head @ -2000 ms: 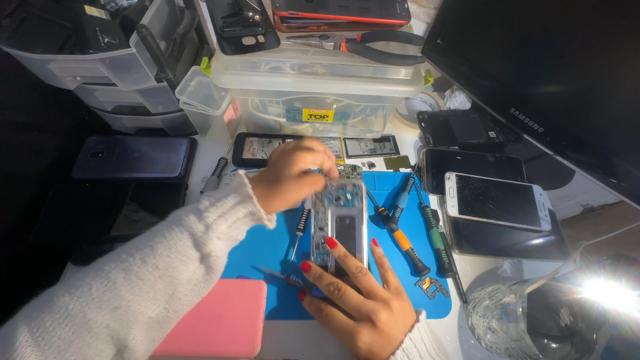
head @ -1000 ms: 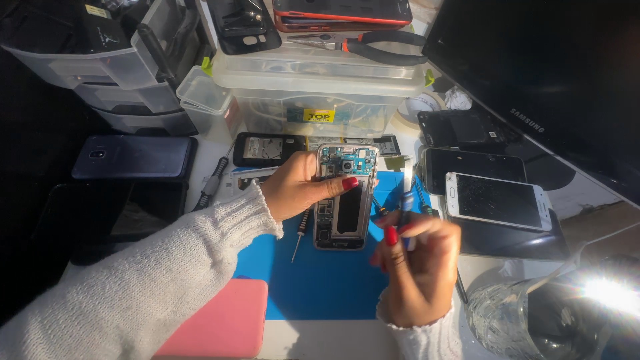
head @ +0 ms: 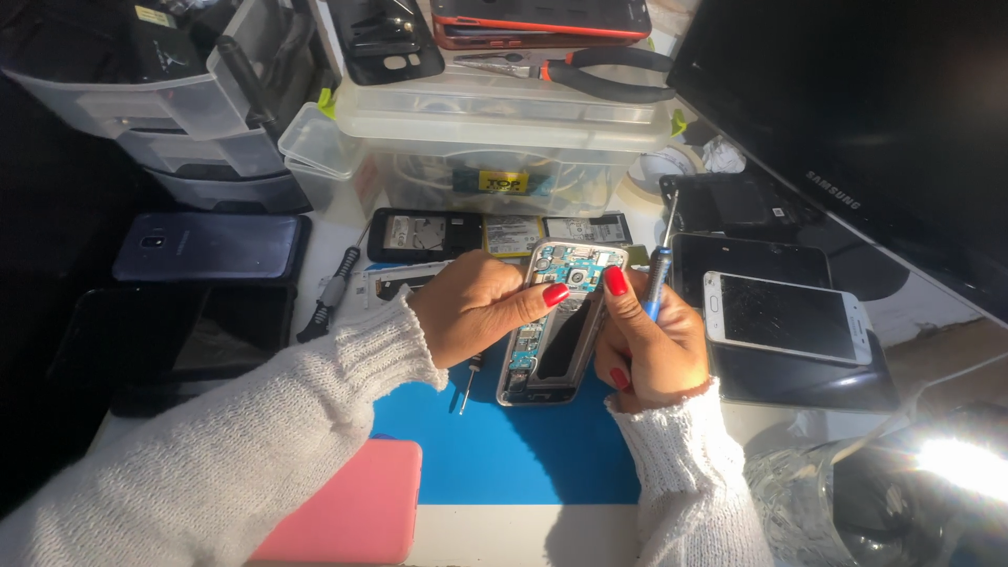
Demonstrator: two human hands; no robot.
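Observation:
An opened smartphone (head: 547,346), its blue circuit board and camera bared, is tilted up above a blue work mat (head: 504,457). My left hand (head: 488,303) grips its upper left side, thumb over the board. On the other side my right hand (head: 654,339) holds the phone's right edge with the thumb and also keeps a blue-handled screwdriver (head: 656,279), shaft pointing up. Another small screwdriver (head: 471,382) lies on the mat left of the phone. A grey and black screwdriver (head: 339,283) rests farther left. The fingers behind the phone are hidden.
Behind the mat stands a lidded plastic box (head: 504,118) with pliers (head: 606,72) on top. A white phone (head: 787,317) with a cracked screen lies at right, near a glass vessel (head: 795,496). At left are a dark blue phone (head: 209,246) and plastic drawers (head: 181,110). A pink case (head: 354,504) lies in front.
Two seconds ago the phone lay lower, with my right hand across it. Now it is raised, and my right hand has come to its right edge with the blue screwdriver.

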